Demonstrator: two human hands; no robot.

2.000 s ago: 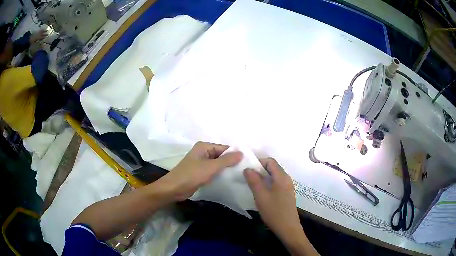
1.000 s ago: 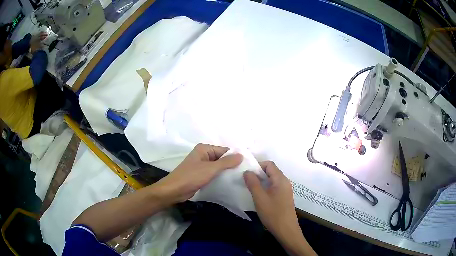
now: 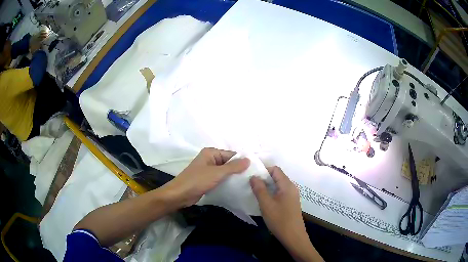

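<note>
White fabric (image 3: 233, 192) lies over the table's front edge, with a pointed corner hanging down. My left hand (image 3: 213, 171) grips it between thumb and fingers. My right hand (image 3: 274, 192) grips it just to the right, thumb on top. The hands are close together, with a small gap between them. More white fabric (image 3: 110, 87) spreads to the left, with a tan piece (image 3: 147, 78) and a blue-handled tool (image 3: 119, 120) on it. Glare hides where the fabric ends on the white table.
The sewing machine (image 3: 405, 102) stands at right with its lamp (image 3: 350, 113) lit. Thread snips (image 3: 369, 193), black shears (image 3: 412, 204), a tan ticket (image 3: 422, 171) and a paper sheet (image 3: 451, 222) lie right of my hands. A yellow-framed cart (image 3: 105, 159) is at left. Another person (image 3: 20, 94) sits at upper left.
The view has shifted very slightly. My hands keep the same grip on the fabric, and nothing else near them has visibly moved.
</note>
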